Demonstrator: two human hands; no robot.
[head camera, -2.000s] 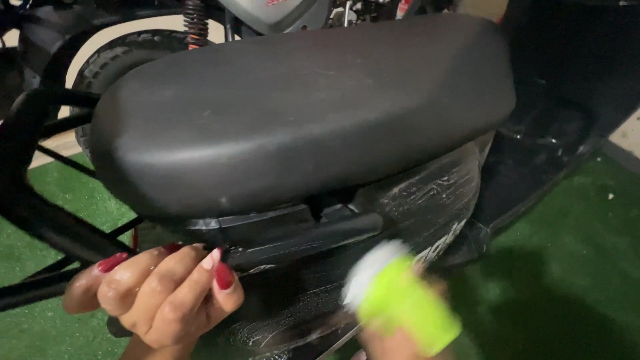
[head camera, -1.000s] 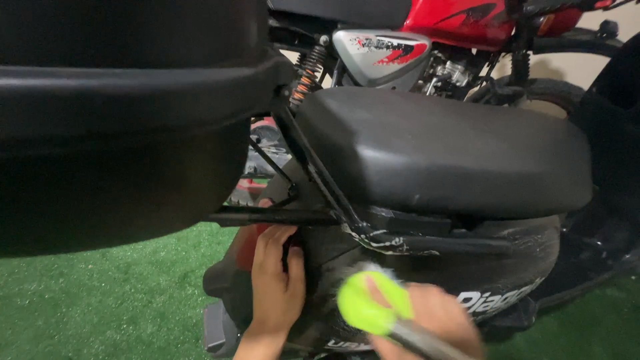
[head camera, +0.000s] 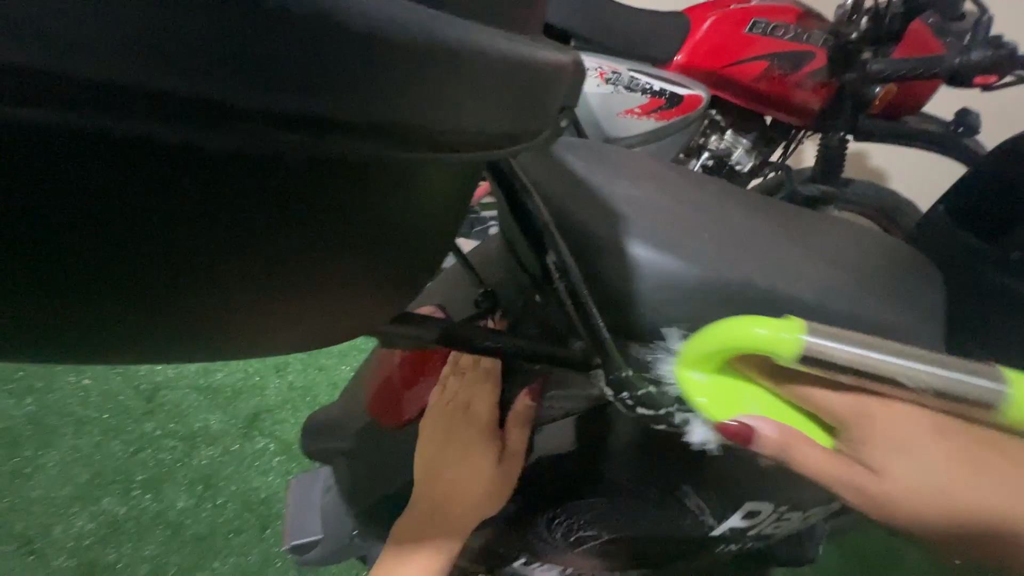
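Observation:
My right hand (head camera: 856, 432) grips a lime-green scrub brush (head camera: 736, 360) with a metal-and-green handle, its white bristles against the lower end of a black metal rack tube (head camera: 572, 280). White foam clings to that joint, just under the scooter's black seat (head camera: 720, 248). My left hand (head camera: 468, 440) lies with its palm on the dark rear body panel (head camera: 592, 480), beside the red tail light (head camera: 408, 384); its fingertips reach up to a horizontal rack bar (head camera: 488, 340). Wet, soapy streaks show on the panel.
A large black top box (head camera: 240, 200) overhangs the scooter's rear at the upper left. Behind the seat stands a red and silver motorcycle (head camera: 760, 64). Green artificial turf (head camera: 160, 456) covers the floor at the left. A grey turn signal (head camera: 316, 508) juts out low on the scooter's rear.
The view has swung towards the scooter's rear, bringing in the top box. The brush has moved from the side panel below the seat to the rack joint. My left hand is now by the tail light.

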